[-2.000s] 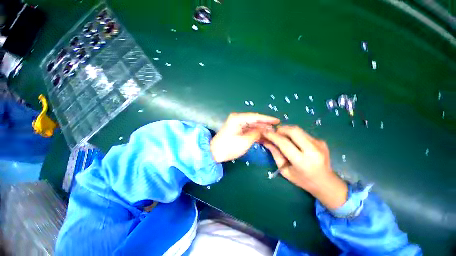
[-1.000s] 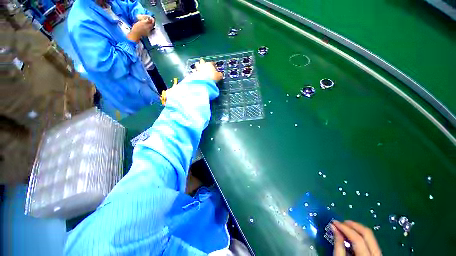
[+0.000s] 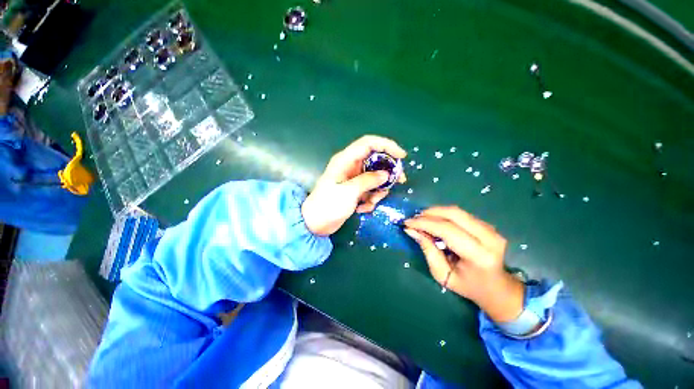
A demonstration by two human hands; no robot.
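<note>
My left hand (image 3: 348, 182) holds a round silver-rimmed housing (image 3: 383, 168) with a dark interior, its open face up, thumb on the rim. My right hand (image 3: 464, 251) is just right of it, fingertips pinched together over the right end of a blue adhesive sheet (image 3: 374, 225) with a bright white patch, lying on the green surface. A thin dark tool, possibly tweezers (image 3: 447, 277), shows partly between the right hand's fingers; most of it is hidden. The two hands are close but apart.
A clear blister tray (image 3: 169, 144) at left holds several housings. Another housing (image 3: 295, 19) lies at the top. Small modules (image 3: 525, 162) and white bits lie right. Blue-white strips (image 3: 128, 245), a yellow clip (image 3: 77, 171), stacked trays (image 3: 53, 327) and another person's sleeve (image 3: 30, 182) are at left.
One second ago my left hand was at the blister tray; now it is back beside my right hand with a housing in it. The view has turned back towards the hands.
</note>
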